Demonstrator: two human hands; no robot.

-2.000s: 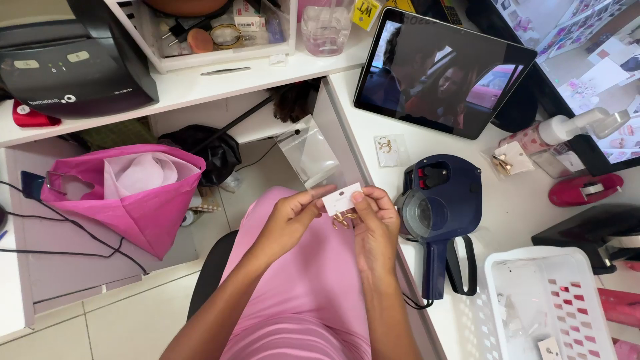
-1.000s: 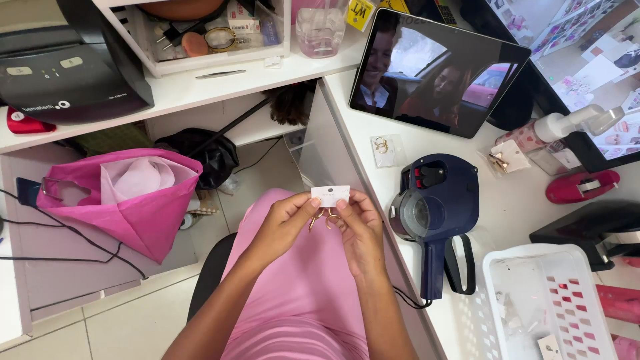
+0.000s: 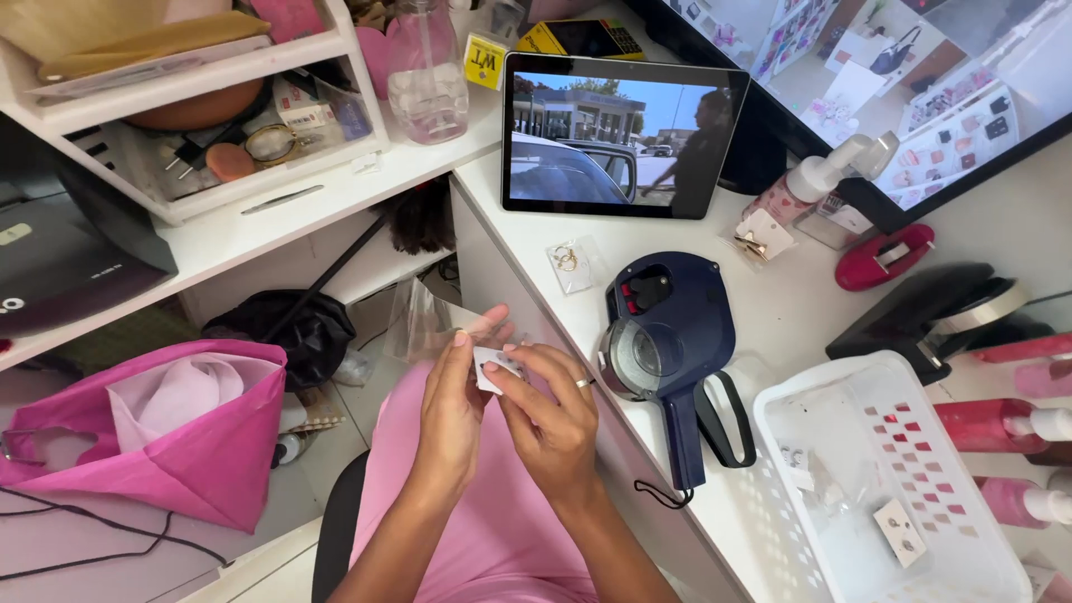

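Note:
Over my lap, my left hand [image 3: 456, 402] and my right hand [image 3: 548, 398] hold a small white jewelry card [image 3: 490, 370] between them. The right fingers lie across its face and cover much of it, so the earrings on it are mostly hidden. On the desk to the right is a navy price label gun [image 3: 682, 335]. A small clear bag with gold-colored earrings [image 3: 569, 261] lies above and left of the gun. In the white plastic basket [image 3: 770, 419] at the lower right is another earring card [image 3: 899, 533].
A tablet [image 3: 620, 138] stands at the desk's back, near a pump bottle [image 3: 796, 188] and a pink tape dispenser [image 3: 884, 256]. A black tape dispenser [image 3: 921, 322] is at the right. At left are tweezers [image 3: 282, 199], a white drawer unit [image 3: 360, 92] and a pink bag [image 3: 193, 452].
The card was held upright between both hands with gold-colored earrings hanging below it; now it is tilted, with the right fingers across its face. The tablet's picture has changed.

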